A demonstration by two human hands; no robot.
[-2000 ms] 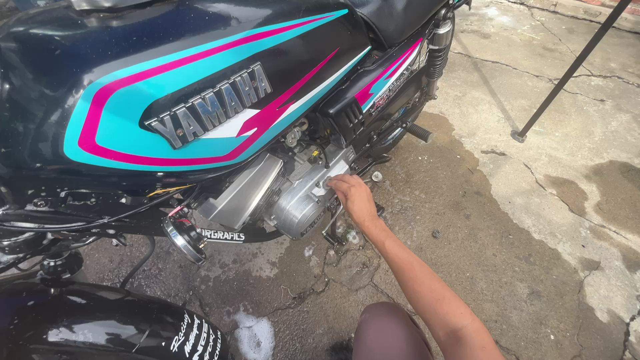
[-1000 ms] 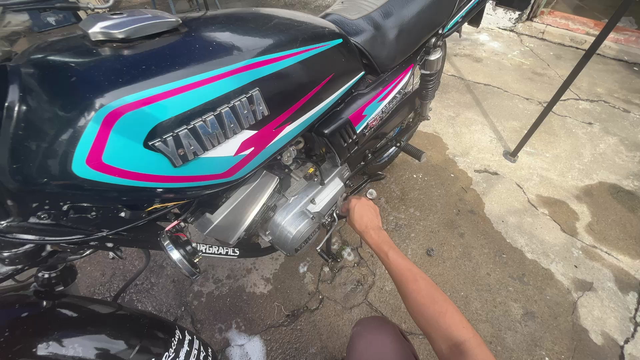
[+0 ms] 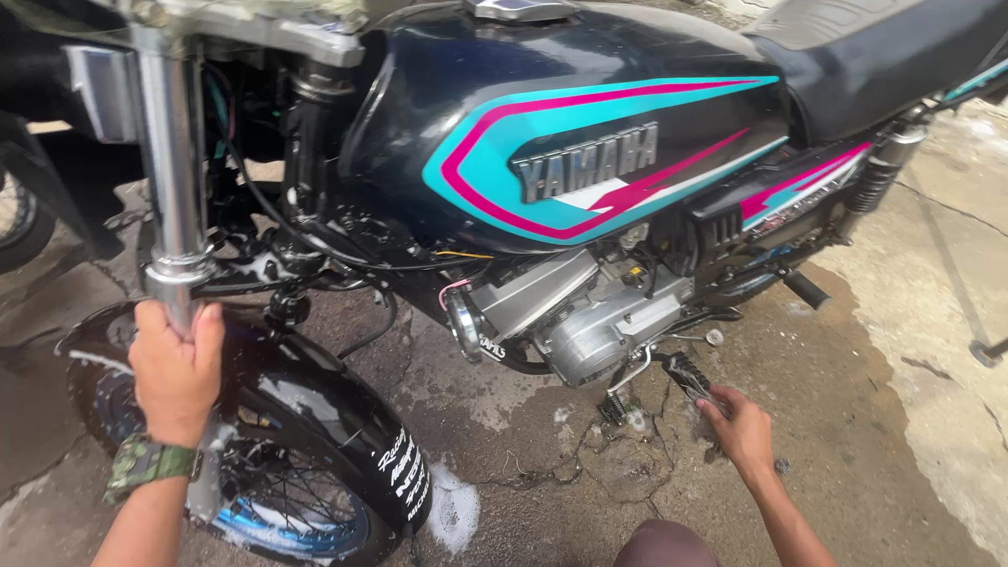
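A black Yamaha motorcycle with a teal and magenta striped fuel tank (image 3: 622, 63) stands across the view. My left hand (image 3: 175, 370), with a camouflage watch on the wrist, is wrapped around the front fork tube (image 3: 167, 189) just above the black front fender (image 3: 315, 394). At the lower right, my right hand (image 3: 732, 421) is by the rubber footpeg (image 3: 685, 372), below and right of the silver engine cover (image 3: 598, 339). A thin dark item shows between its thumb and fingers; what it is I cannot tell. The gear lever (image 3: 634, 370) sits just left of it.
White foam (image 3: 453, 504) lies on the wet, cracked concrete beside the front wheel (image 3: 299, 512). A rear footpeg (image 3: 805, 288) sticks out at the right. A metal stand leg (image 3: 991, 352) rests at the right edge. Part of another wheel (image 3: 24, 213) shows at the left.
My left hand has come into view on the fork tube. The right hand has moved from the engine cover down to the footpeg. The view has swung toward the front of the motorcycle.
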